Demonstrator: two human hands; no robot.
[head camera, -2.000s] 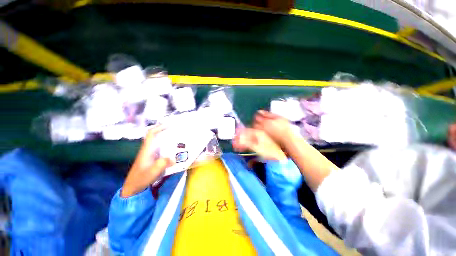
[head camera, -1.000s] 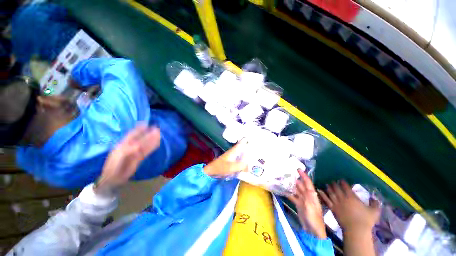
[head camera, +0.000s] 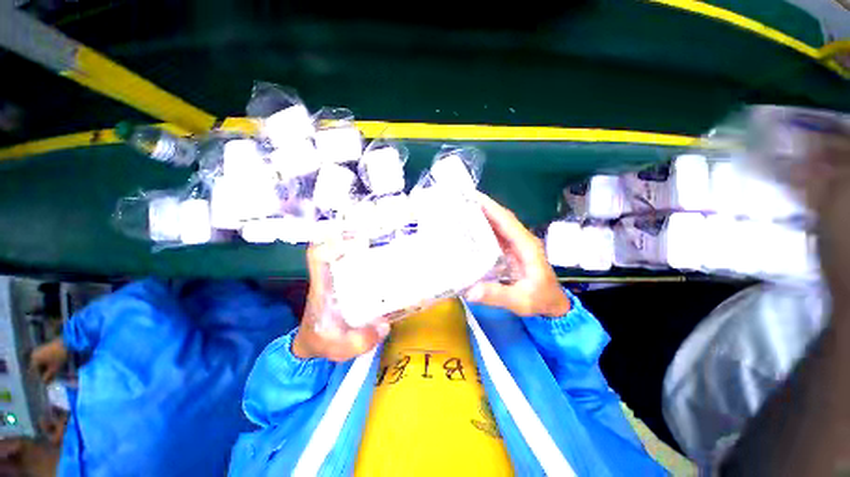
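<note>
A large white bagged pack (head camera: 419, 265) is held flat in front of my chest, slightly tilted. My left hand (head camera: 340, 312) grips its left end and my right hand (head camera: 522, 265) grips its right end. The pack's face is overexposed, with faint dark marks near its upper edge. A jumbled pile of white bagged units (head camera: 247, 191) lies on the green surface just beyond and left of the pack. One bagged unit (head camera: 454, 175) shows right behind the pack; whether they touch is unclear.
A double row of bagged units (head camera: 690, 242) lies at the right beside a person in pale clothing (head camera: 727, 373). A blurred dark shape covers the right edge. A clear bottle with a green cap (head camera: 166, 146) lies at the pile's far left. A blue-clad person (head camera: 168, 382) is at left.
My right hand has closed on the pack's right end, and the pack's face has turned so the small printed marks changed. The neighbour's hands have left the right group. The view has swung back level.
</note>
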